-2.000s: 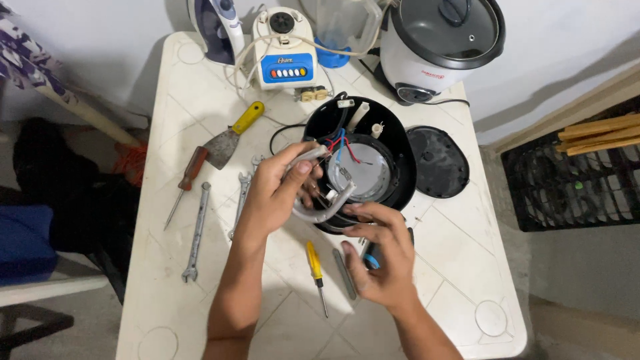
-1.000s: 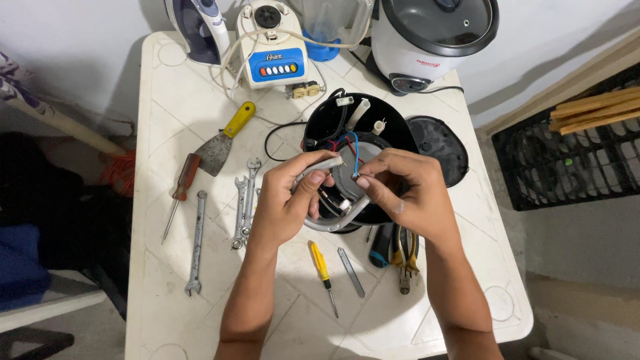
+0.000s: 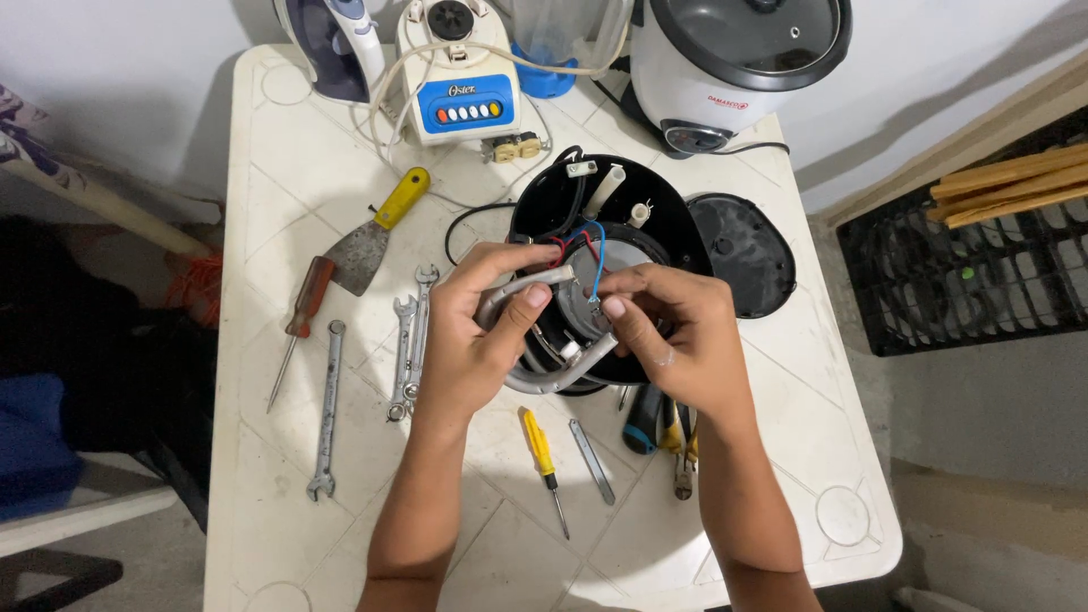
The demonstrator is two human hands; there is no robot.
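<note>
My left hand [image 3: 489, 327] grips a curved grey tubular heating element [image 3: 552, 378] near one end, its thumb on the tube. My right hand [image 3: 671, 327] pinches the end of a blue wire [image 3: 603, 255] between thumb and forefinger, close to the element's other end. Both hands are over an open black appliance housing [image 3: 693, 255] that holds a round grey metal disc [image 3: 578, 306], red wires and white plastic posts. A white connector [image 3: 570, 349] shows inside the element's curve. My fingertips partly hide the wire's end.
Around the housing lie a putty knife [image 3: 357, 255], screwdrivers [image 3: 540, 446], wrenches [image 3: 327, 408], a flat metal strip [image 3: 592, 461], pliers [image 3: 682, 476] and a black cover [image 3: 744, 255]. An iron [image 3: 336, 51], a blender base [image 3: 463, 93] and a rice cooker [image 3: 722, 93] stand at the back.
My right hand has moved from below the element's end up to the blue wire and taken hold of it. My left hand still holds the element.
</note>
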